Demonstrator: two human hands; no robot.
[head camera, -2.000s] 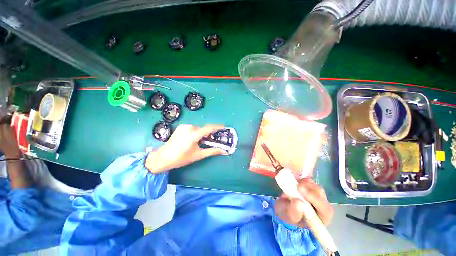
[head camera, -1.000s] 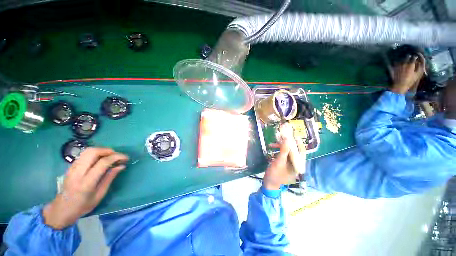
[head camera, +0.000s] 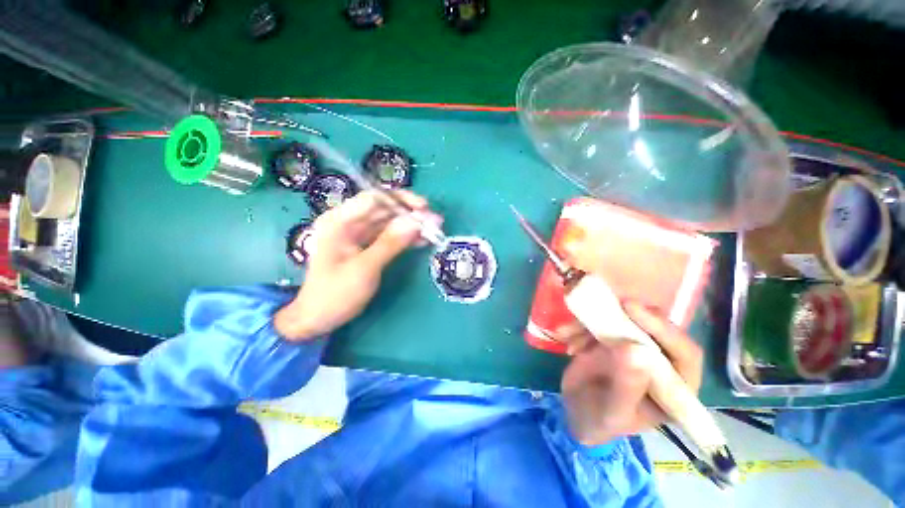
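A round black unit (head camera: 463, 269) with a pale middle lies on a whitish-rimmed pad on the green mat in front of me. My left hand (head camera: 359, 248) holds slim silver tweezers (head camera: 359, 175); their tips are at the unit's upper left edge, and whether they touch it is unclear. My right hand (head camera: 635, 372) holds the soldering iron (head camera: 635, 342) by its cream handle, its thin dark tip pointing up and left, right of the unit and over the left edge of the red-orange pad (head camera: 650, 253).
Several black units (head camera: 388, 167) lie behind my left hand. A green-flanged solder spool (head camera: 193, 149) stands at left. A clear plastic hood (head camera: 635, 129) hangs at upper right. Metal trays stand at right (head camera: 736, 337) and far left (head camera: 60, 283). A neighbour's blue sleeve (head camera: 35, 427) shows at left.
My left hand has come back to the unit, now with tweezers. My right hand has moved from the right tray to beside the red-orange pad, with the iron. The view has shifted left.
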